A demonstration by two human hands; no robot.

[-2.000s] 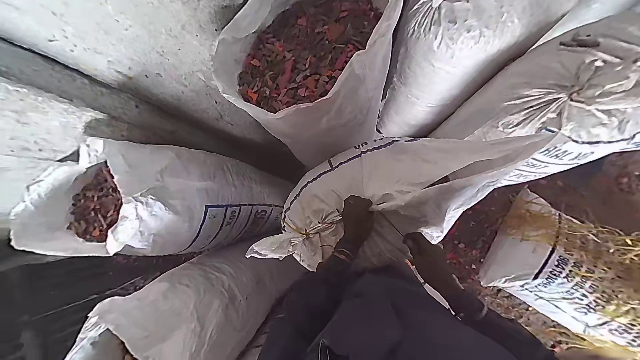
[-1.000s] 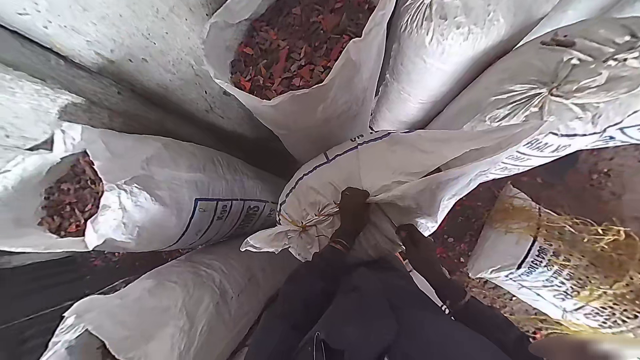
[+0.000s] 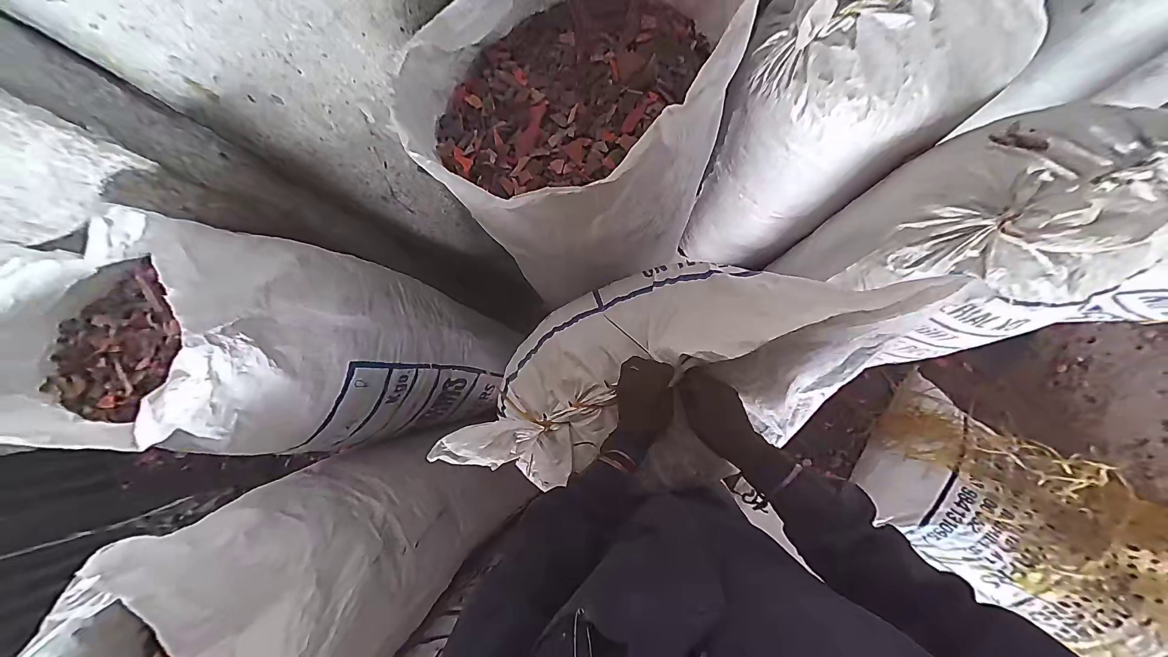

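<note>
Below the middle of the head view, a white woven sack leans in front of me, its left part gathered and tied into a bunched corner. My left hand is closed on the sack's mouth just right of that tie. Close beside it, my right hand has its fingers at the same gathered fabric. A thin dark thread runs over the sack toward my left hand. The sack's loose mouth flap spreads to the right. My fingertips are dark and partly hidden, so the exact grip is hard to see.
An open sack of reddish-brown chips stands ahead. Another open sack of chips lies left, with a further sack below it. Tied sacks stand at the upper right. A printed sack with straw lies at the right. A concrete wall rises upper left.
My right hand has moved up and left, from a little apart to right beside my left hand. The left hand stays at the sack's mouth.
</note>
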